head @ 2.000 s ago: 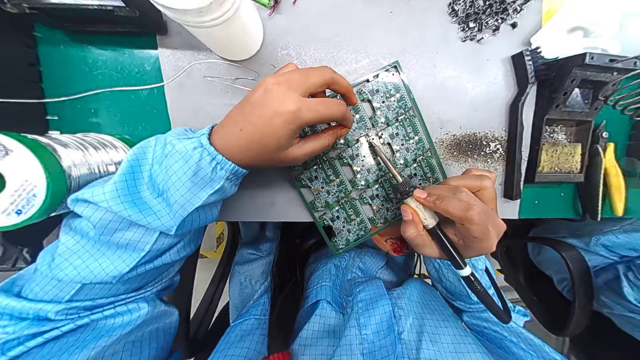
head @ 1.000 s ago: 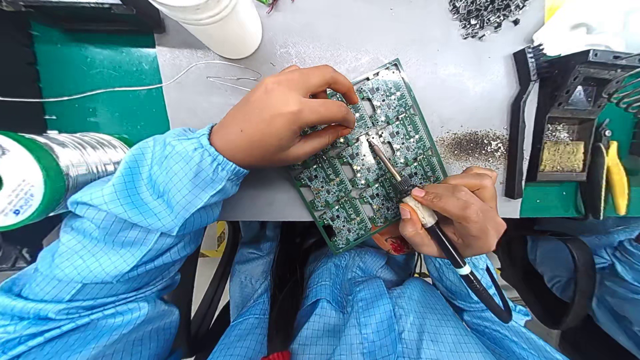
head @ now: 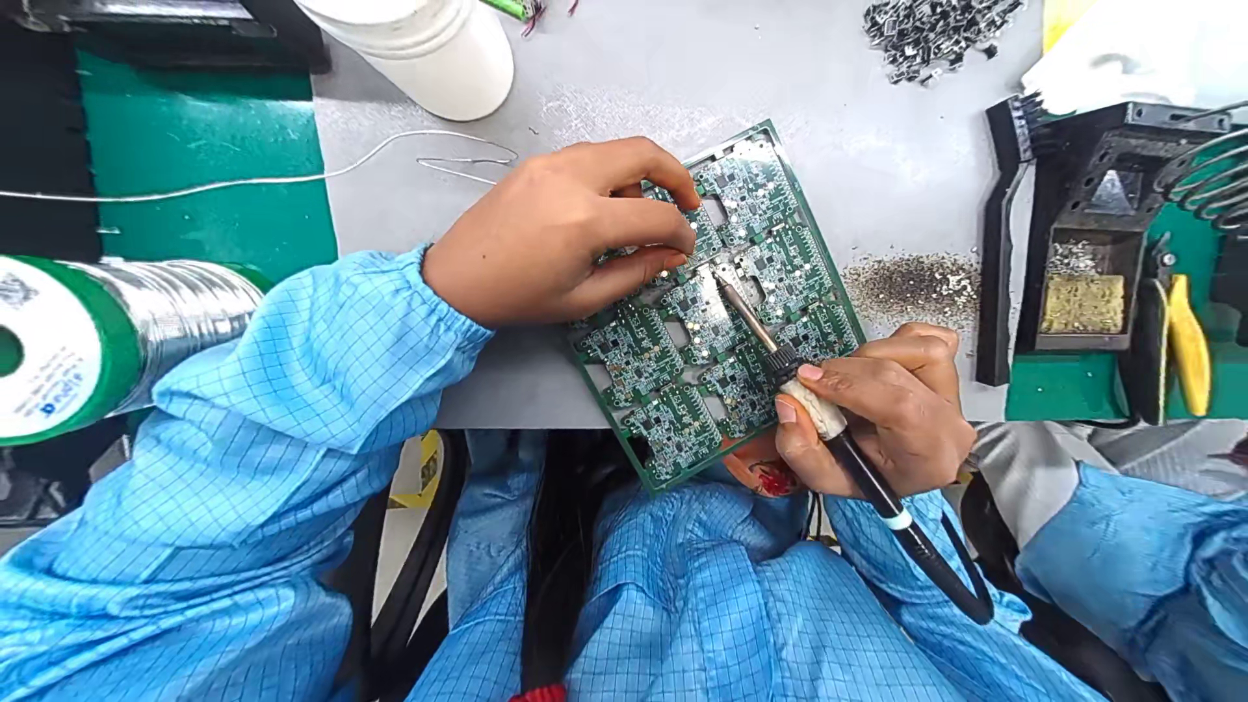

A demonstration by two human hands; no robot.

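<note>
A green printed circuit board panel (head: 697, 327) with many small parts lies tilted over the table's front edge. My right hand (head: 877, 414) grips a soldering iron (head: 846, 463) by its pale sleeve, and the iron's tip meets the panel near its middle, or stays just above it. Over the panel's upper left part is my left hand (head: 585, 229), thumb and fingertips brought together beside the iron's tip. Whether a small thing or solder wire sits between those fingertips is hidden. Solder wire (head: 283, 180) runs from the left, its looped end near my left hand.
A large solder spool (head: 166, 312) stands at left, a white tub (head: 429, 58) above. Black components (head: 926, 34) lie piled at upper right. Solder debris (head: 912, 288), a black brush (head: 1004, 244), an iron stand with sponge (head: 1082, 304) and yellow-handled pliers (head: 1187, 351) are at right, near another person's sleeve (head: 1141, 546).
Both my hands, the soldering iron and the panel hold nearly the same place. At the lower right, the other person's sleeve has shifted.
</note>
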